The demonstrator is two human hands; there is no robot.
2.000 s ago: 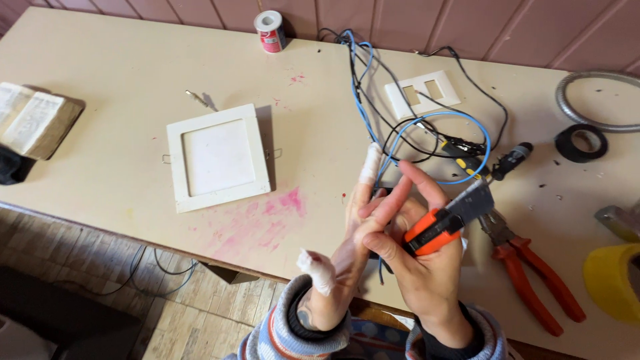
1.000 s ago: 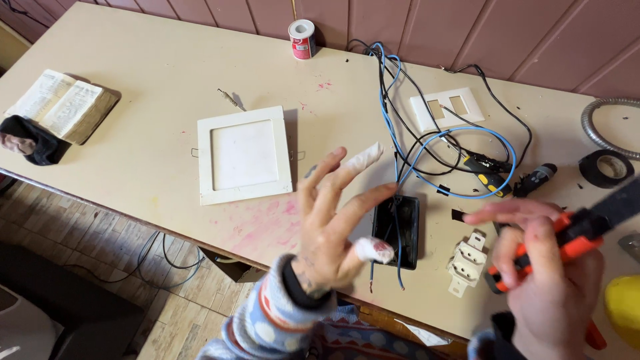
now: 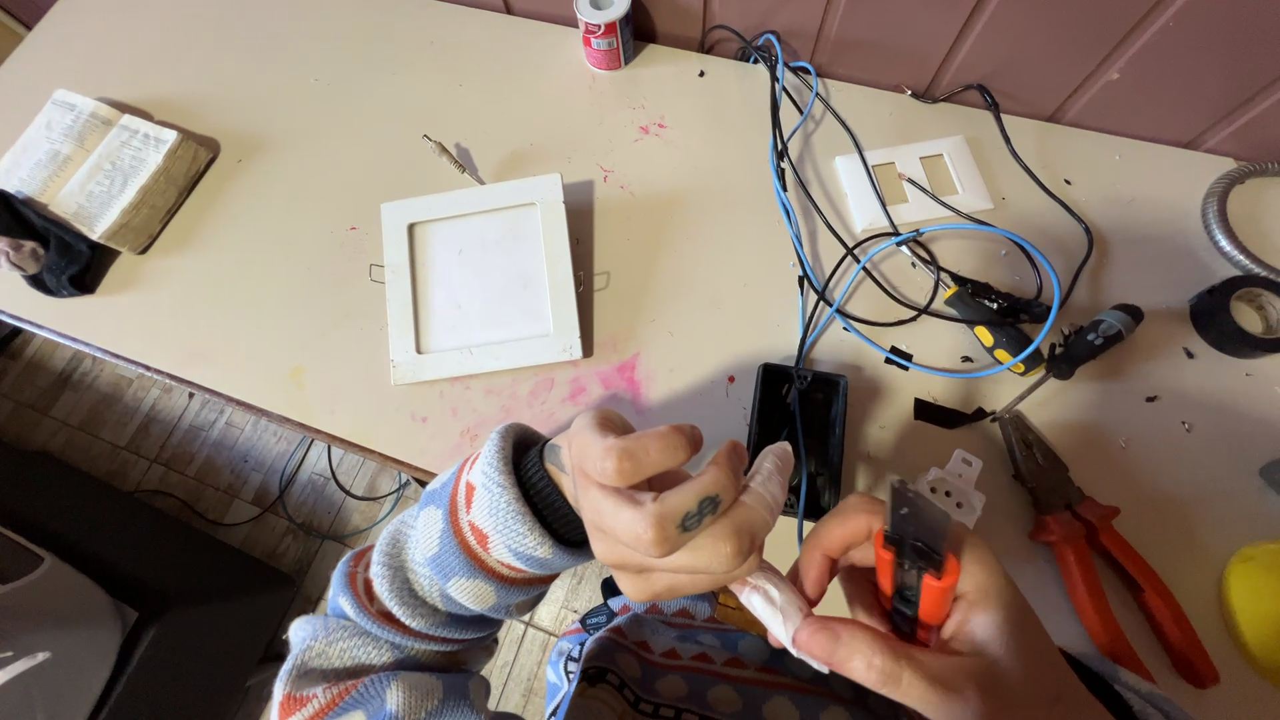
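My left hand (image 3: 670,500), fingers curled and two digits wrapped in white bandage, hangs over the near table edge beside a black plastic electrical box (image 3: 768,405). Its bandaged thumb (image 3: 780,612) touches the thumb and fingertips of my right hand (image 3: 930,620). That right hand also holds a red and black utility knife (image 3: 915,570), blade upward. Partly hidden behind the knife is a white socket module (image 3: 962,480). Blue and black wires (image 3: 960,228) run from the box to a loose coil. Whether my left hand holds anything inside its curl cannot be seen.
A square white light panel (image 3: 480,365) lies left of centre. An open book (image 3: 105,180) is farther left. On the right are red-handled pliers (image 3: 1075,550), two screwdrivers (image 3: 1095,340), black tape (image 3: 1238,315) and metal conduit (image 3: 1225,215). A white switch plate (image 3: 915,205) lies near the wall.
My left hand was spread over the box; now it is curled and nearer the table edge. My right hand with the knife has come left, against the bandaged thumb.
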